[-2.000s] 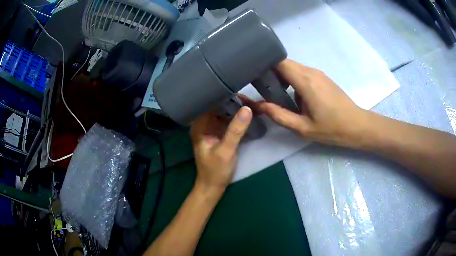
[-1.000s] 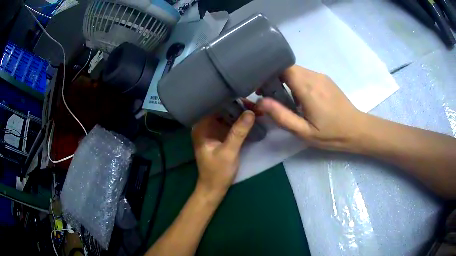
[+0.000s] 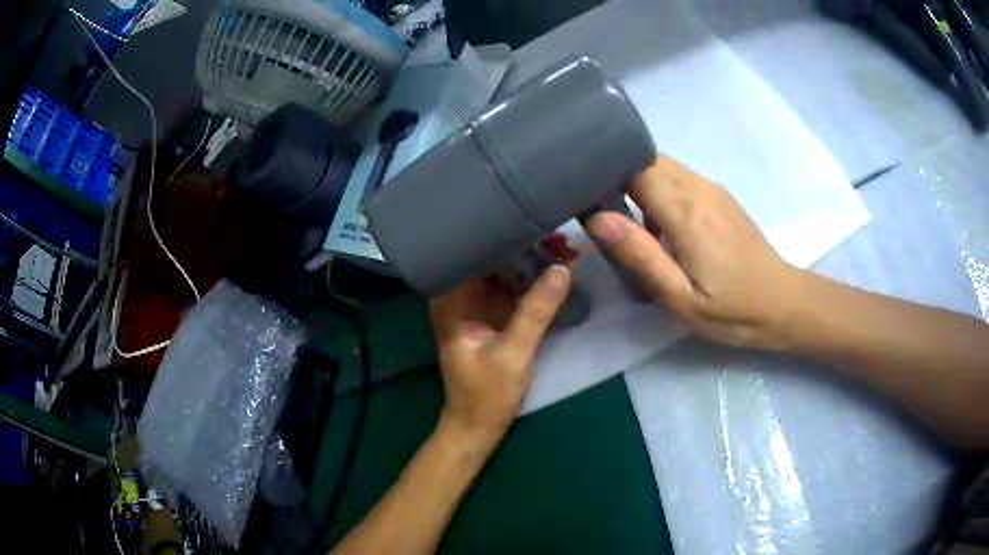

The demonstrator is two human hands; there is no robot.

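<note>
Two grey mini fans are held with their barrel heads end to end, the left fan head [image 3: 450, 211] touching the right fan head [image 3: 575, 136], so they look like one long tilted cylinder. My left hand [image 3: 488, 336] grips the left fan's handle, thumb on top. My right hand [image 3: 705, 249] grips the right fan's handle just under its head; the fingers hide most of it. A small red patch [image 3: 560, 248] shows between the hands; what it is cannot be told. The fans are held above a white foam sheet [image 3: 759, 141].
A retail box [image 3: 352, 230], a desk fan [image 3: 293, 54] and a dark cylindrical object [image 3: 284, 157] stand at the upper left. A bubble-wrap bag [image 3: 222, 401] lies at left by a white cable [image 3: 154, 217]. Dark waiting fans [image 3: 943, 54] lie at the upper right.
Both hands and fans have shifted slightly right and down in the view, as has the background on the left. My right thumb has moved up nearer the fan head. The red patch shows more clearly.
</note>
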